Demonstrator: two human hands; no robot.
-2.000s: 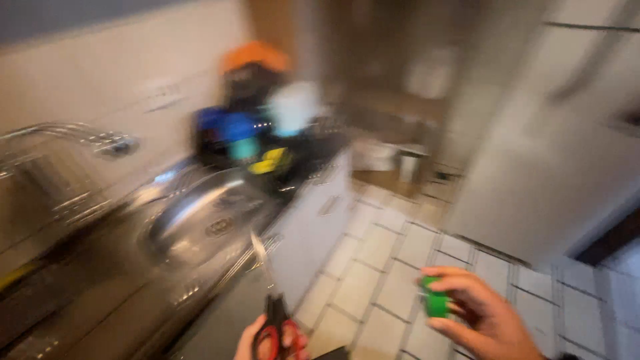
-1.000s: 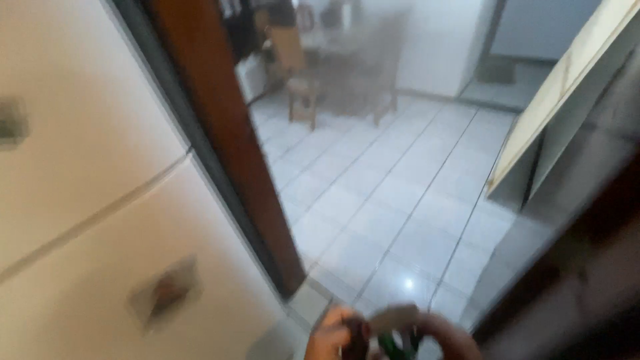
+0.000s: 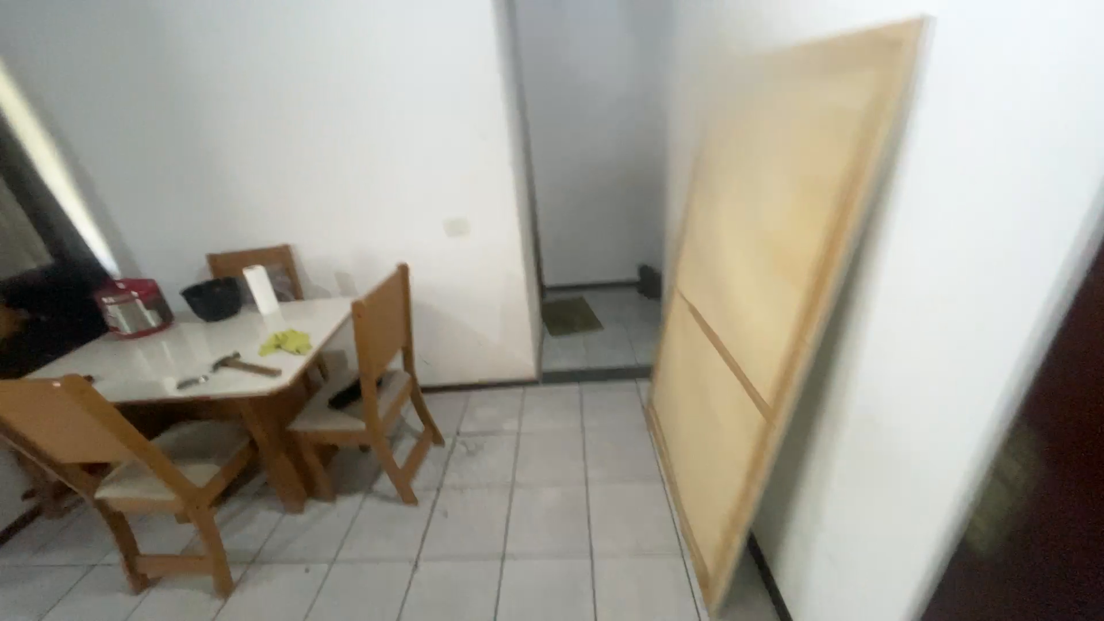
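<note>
Neither of my hands shows in the head view now, so what they hold is hidden. A dining table with a white top stands at the left. On it are a claw hammer with a wooden handle, a small metal tool beside it that I cannot name for certain, and a crumpled yellow cloth or pair of gloves. Behind these stand a red and silver cooker-like pot, a black bowl and a white paper-towel roll.
Wooden chairs surround the table; a dark object lies on one seat. A large framed wooden panel leans on the right wall. Between them, tiled floor leads to an opening with a doormat. A dark reddish door or frame borders the right.
The view has swung from the kitchen sink, past a doorway, to the dining area. Both hands, earlier seen with red-handled scissors and a green object, have left view.
</note>
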